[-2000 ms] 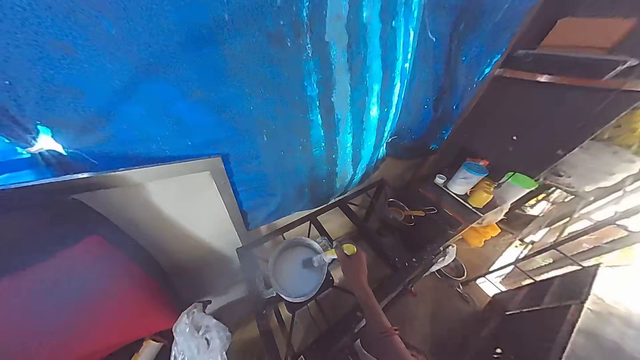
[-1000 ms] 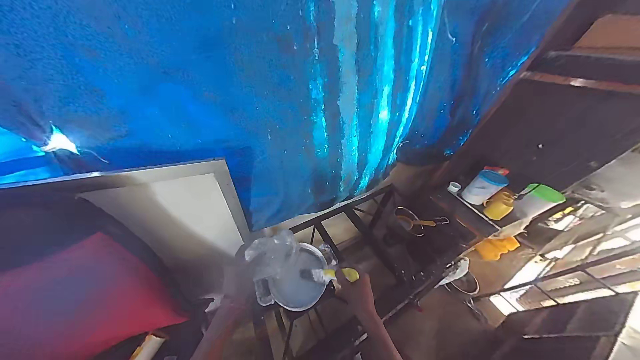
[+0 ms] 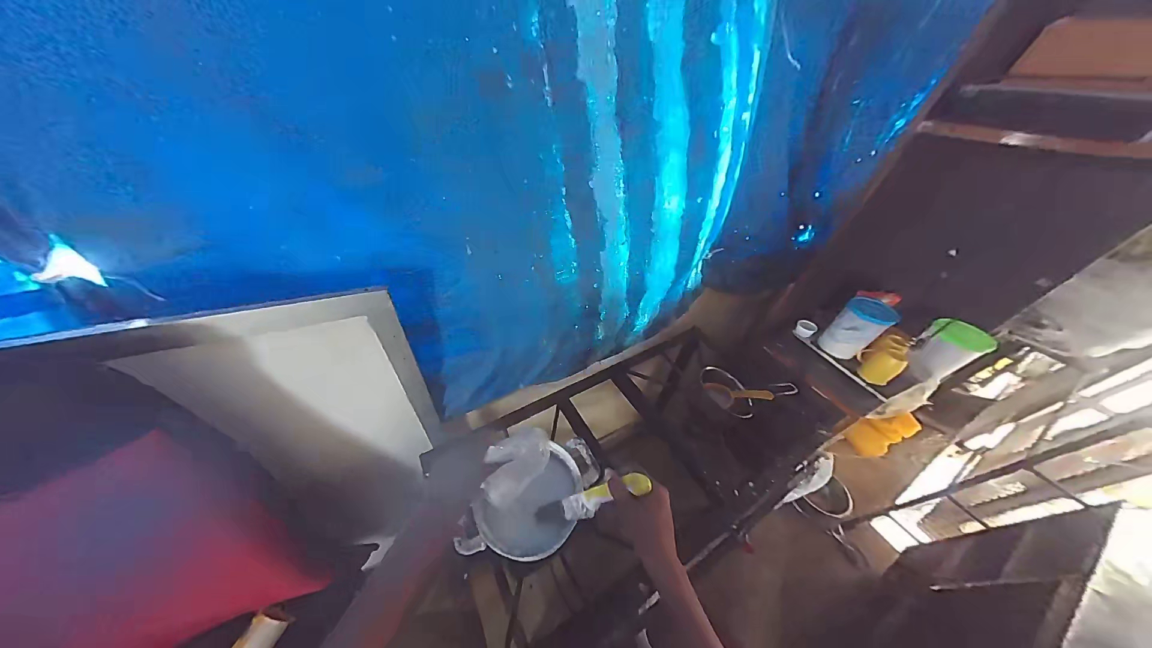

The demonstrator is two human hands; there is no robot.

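A metal pot (image 3: 524, 533) with pale contents stands on a dark metal frame. My right hand (image 3: 641, 511) grips a brush-like utensil with a yellow handle (image 3: 637, 485); its lower end reaches into the pot. A clear plastic bag (image 3: 517, 463) lies over the pot's far left part. My left hand (image 3: 441, 522) is a blur at the pot's left side, so its fingers and what they may hold cannot be made out.
A strainer (image 3: 720, 393) lies on the dark surface to the right. Beyond it a small shelf bears a blue-lidded tub (image 3: 859, 328), a yellow mug (image 3: 884, 358) and a green-lidded container (image 3: 956, 349). A red cushion (image 3: 162, 549) is at left, below a blue sheet (image 3: 270, 162).
The plastic bag lay at the lower left two seconds ago and is now at the pot. My left arm has come into view. My right hand keeps its grip on the yellow handle.
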